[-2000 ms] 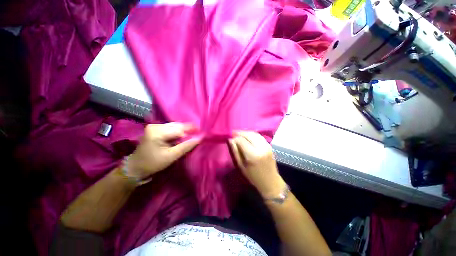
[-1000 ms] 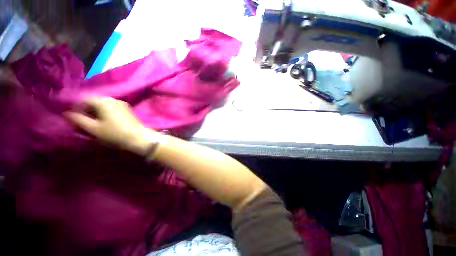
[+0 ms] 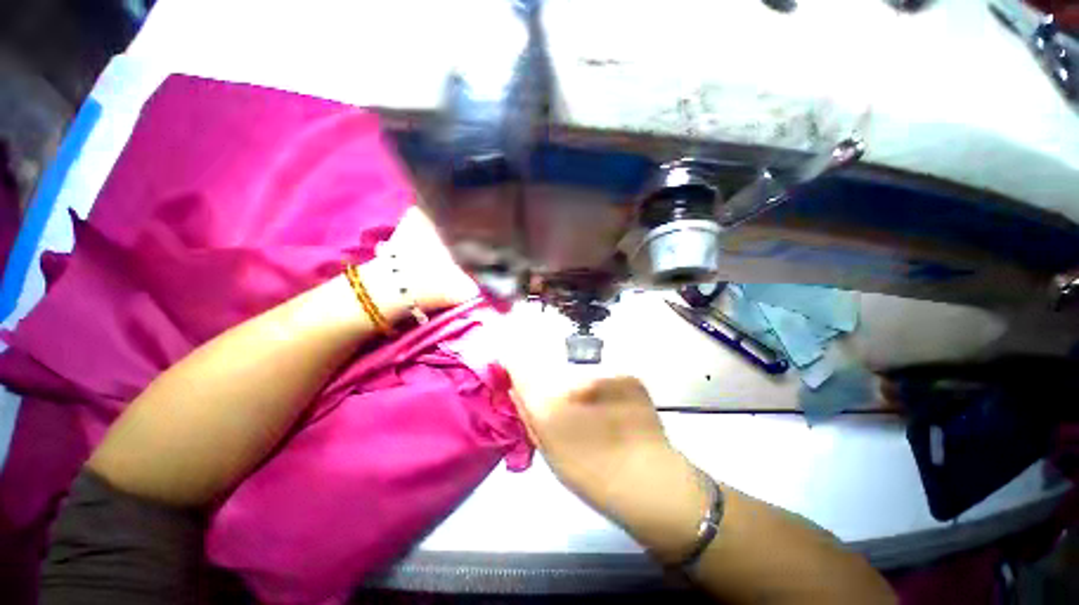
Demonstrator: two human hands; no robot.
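The shiny magenta garment piece (image 3: 367, 485) lies on the machine table, left of and under the sewing machine head (image 3: 734, 95), with a narrow folded part running to the needle area. My left hand (image 3: 432, 266) lies on the cloth beside the needle area; its fingers are washed out by glare and partly hidden by the head. My right hand (image 3: 592, 425) is at the cloth's right edge, in front of the silvery knob (image 3: 583, 346); its fingertips are blurred in bright light, so its grip is unclear. The presser foot cannot be made out clearly.
The slim dark snips (image 3: 740, 340) lie right of the needle area, beside pale blue-grey scraps (image 3: 805, 337). A black pouch or box (image 3: 964, 455) is at the right. A blue strip (image 3: 47, 207) runs along the table's left edge. The machine head hangs low over the hands.
The view has moved in close to the machine head. The cloth now reaches the needle area. Both hands are at the needle area; one second ago only one hand showed clearly, over the cloth at left.
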